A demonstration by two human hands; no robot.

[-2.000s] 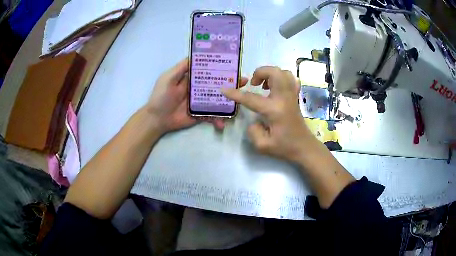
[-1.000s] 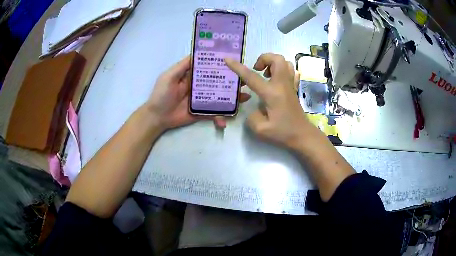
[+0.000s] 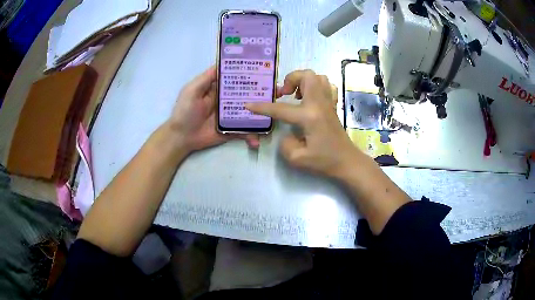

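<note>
A smartphone [image 3: 247, 70] with a lit, pinkish screen and a clear case is held upright over the white table, at the upper middle of the head view. My left hand [image 3: 199, 111] is bare and holds the phone from its left side and from behind; part of its fingers is hidden behind the phone. My right hand [image 3: 314, 123] is bare and holds nothing. Its index finger points left and its tip is over the lower part of the screen; the other fingers are bent.
A white sewing machine [image 3: 413, 53] with lit needle area stands at right, a lamp [image 3: 341, 17] beside it. Red-handled snips [image 3: 488, 126] lie on its bed. At left are a brown panel stack [image 3: 41, 123], white pieces [image 3: 94, 26] and pink strips [image 3: 84, 158].
My right index fingertip moved up the screen, then back down to its lower part. The list on the screen has scrolled. My left hand still holds the phone; the view has shifted slightly.
</note>
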